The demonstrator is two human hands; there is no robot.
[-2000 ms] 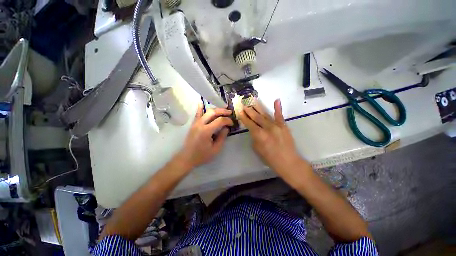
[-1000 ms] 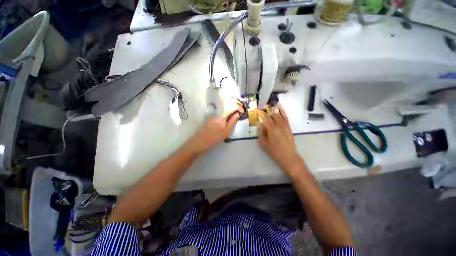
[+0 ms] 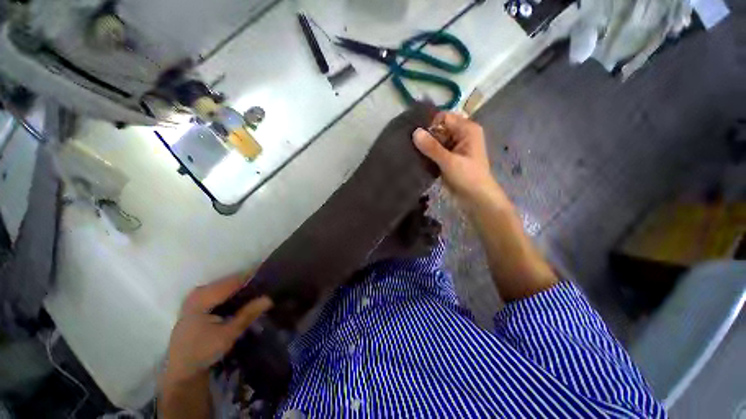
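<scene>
A dark brown-grey fabric piece [image 3: 348,200] is stretched between my hands, in front of my body and over the table's front edge. My left hand [image 3: 208,327] grips its lower left end, thumb on top, slightly blurred. My right hand [image 3: 458,155] pinches its upper right end between thumb and fingers. The sewing machine's needle area [image 3: 208,110] is at the upper left, with a yellow-orange guard [image 3: 244,144] beside it; neither hand touches it.
Green-handled shears [image 3: 393,56] lie on the white table [image 3: 123,303], near a slim black bar [image 3: 312,42] and a small grey metal plate [image 3: 342,75]. Grey fabric strips [image 3: 41,221] lie at the left. A yellowish box [image 3: 683,241] stands on the floor at right.
Both hands have left the needle area and moved toward my body, now holding the brown-grey fabric spread out. The view has turned and shifted right, showing more floor.
</scene>
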